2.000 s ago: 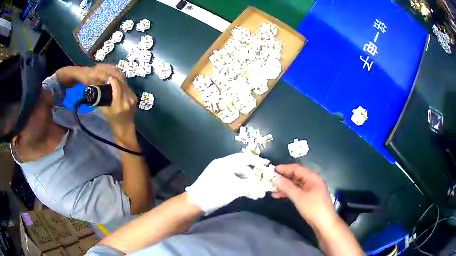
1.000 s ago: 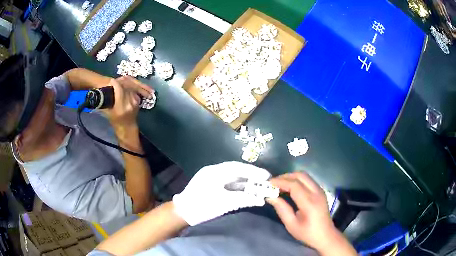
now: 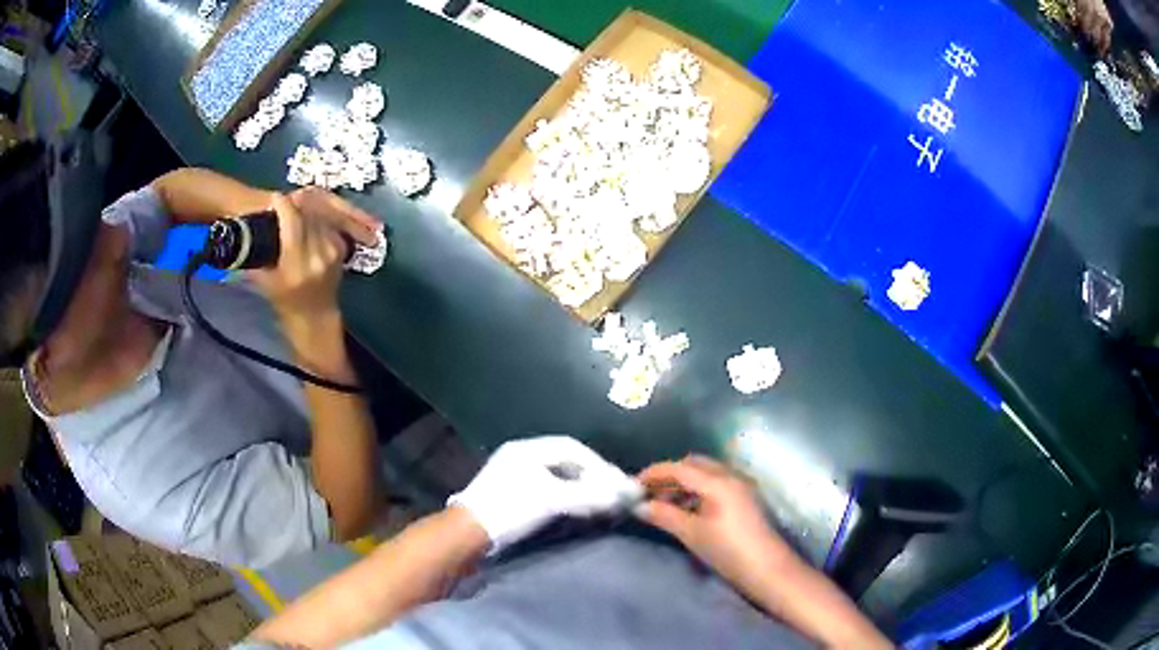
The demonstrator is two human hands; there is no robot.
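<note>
My left hand [image 3: 540,485], in a white glove, and my bare right hand [image 3: 699,505] meet at the bench's near edge, fingertips together. A small white plastic part was between them a moment ago; now the fingers hide most of it, and only a pale bit shows at the left hand's fingertips. Beyond my hands a small cluster of white parts [image 3: 636,366] lies on the dark green bench, with one lobed white part [image 3: 754,368] to its right. A tan cardboard tray [image 3: 477,235] farther off holds many lobed white parts.
A co-worker at left holds a black electric screwdriver [image 3: 248,239] near a white part [image 3: 367,252]. A blue sheet [image 3: 839,165] bears one white part [image 3: 909,286]. A black angular object [image 3: 896,514] stands right of my hands. Stacked cartons [image 3: 140,590] are at lower left.
My hands have drawn closer together and nearer to my body, and the white part between them is now mostly covered. The co-worker's free hand has come down to a white part on the bench.
</note>
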